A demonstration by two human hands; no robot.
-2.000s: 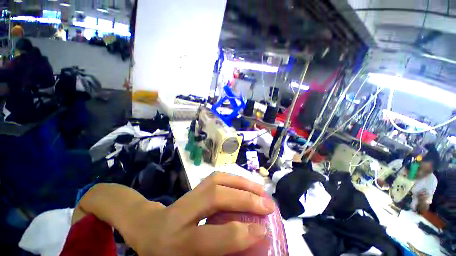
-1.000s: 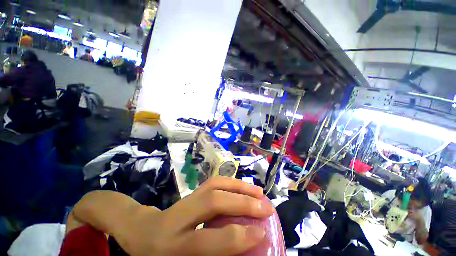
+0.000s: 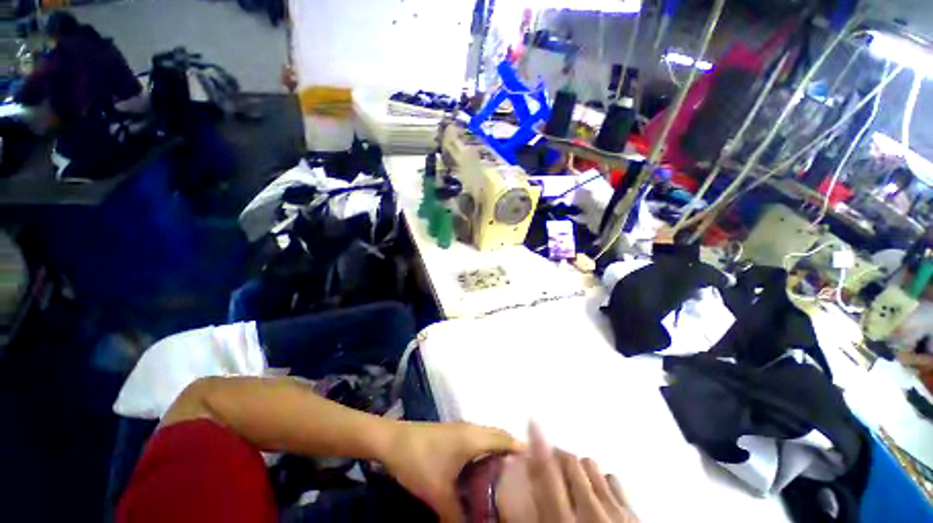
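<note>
A pink bottle (image 3: 479, 490) is at the bottom centre, mostly covered by my hands and cut off by the picture's edge. My left hand (image 3: 435, 465) comes in from the left, below a red sleeve, and is wrapped around the bottle's side. My right hand (image 3: 563, 488) is slightly blurred and lies over the bottle's top and right side, its fingers pointing up and right. The bottle's lid cannot be made out.
A white table (image 3: 542, 378) lies ahead, with black and white garment panels (image 3: 757, 378) heaped at its right. A cream sewing machine (image 3: 491, 194), green spools (image 3: 440, 220) and a blue thread holder (image 3: 512, 107) stand beyond. A fabric bin (image 3: 246, 301) is at left.
The view has tipped down. The bottle and my left hand are lower in the picture, and the bottle shows less. My right hand has appeared and is now on the bottle.
</note>
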